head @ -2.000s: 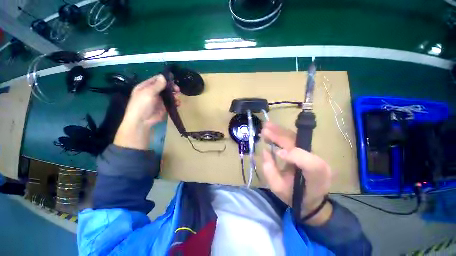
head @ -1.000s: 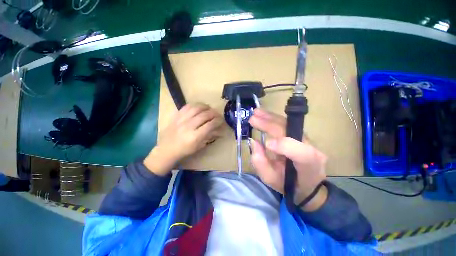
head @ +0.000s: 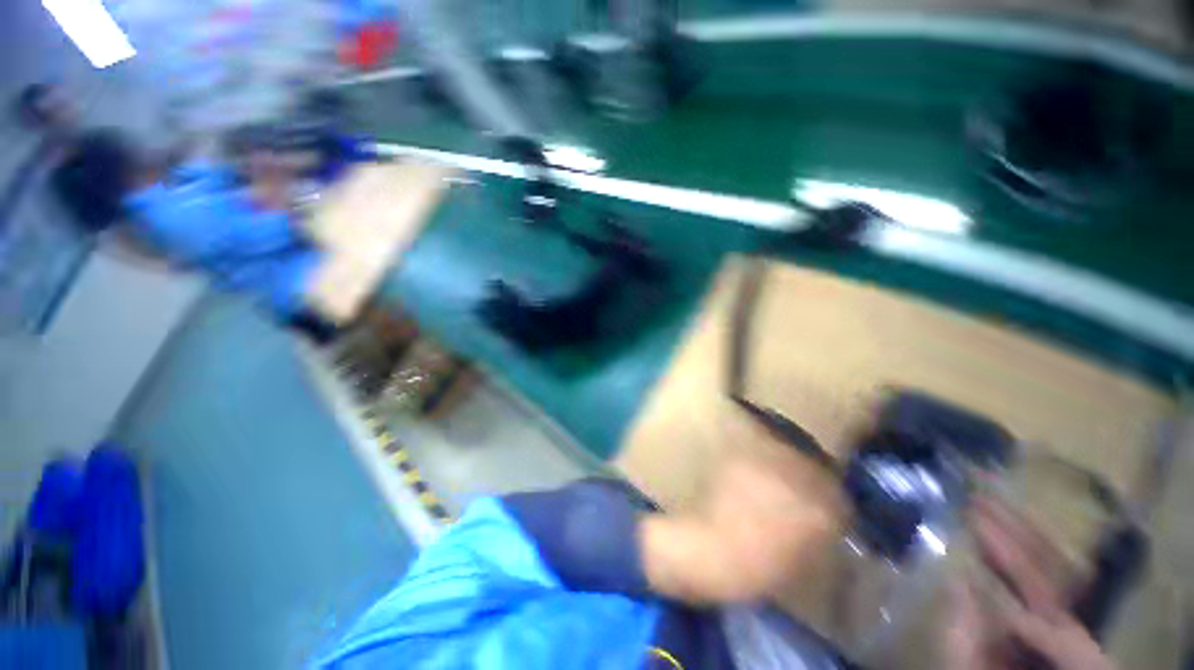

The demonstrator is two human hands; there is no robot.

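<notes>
The view is strongly blurred. A headset lies on the tan cardboard mat (head: 838, 314); its glossy black ear cup (head: 904, 495) is between my hands, with a black block-like part (head: 953, 425) just behind it. A flat black strap (head: 744, 327) runs from the back of the mat towards my left hand (head: 753, 524). My left hand is just left of the ear cup; its fingers and grip are too blurred to tell. My right hand (head: 1028, 589) is at the ear cup's right, with the dark handle of the soldering iron (head: 1113, 576) in it.
Dark cables (head: 583, 301) lie on the green bench left of the mat. More dark headset parts (head: 1061, 138) are on the green surface behind. A person in blue (head: 216, 223) sits at another tan mat (head: 373, 236) at far left. Blue objects (head: 98, 524) stand at lower left.
The camera has swung left, so the work now shows at lower right and the neighbouring seat has come into view. My left hand has moved down from the strap to beside the ear cup.
</notes>
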